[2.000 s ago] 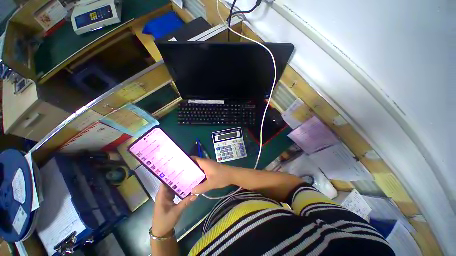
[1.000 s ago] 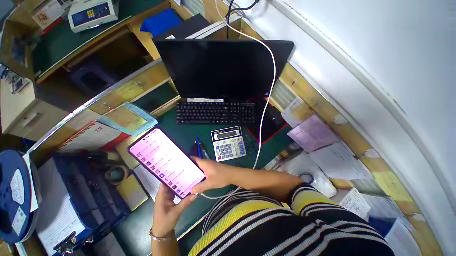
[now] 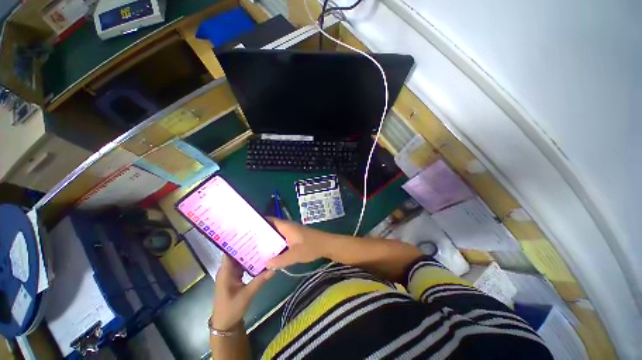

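A smartphone (image 3: 231, 223) with a lit pinkish screen is held tilted above the desk. My left hand (image 3: 236, 292), with a bracelet at the wrist, holds its lower end from below. My right hand (image 3: 299, 242) holds the lower right edge, its thumb near the bottom of the screen. Some fingers are hidden behind the phone. A white charging cable (image 3: 386, 105) runs from the phone's lower end up past the monitor.
A calculator (image 3: 319, 199), blue pen (image 3: 277, 205) and keyboard (image 3: 301, 154) lie beyond my hands, below a dark monitor (image 3: 317, 91). Document trays (image 3: 116, 260) and a blue component reel (image 3: 15, 271) stand at the left. Papers hang on the right partition (image 3: 440, 186).
The view has shifted slightly, so the desk things sit a little higher and further left. The phone screen's content looks different. Both hands keep their hold on the phone.
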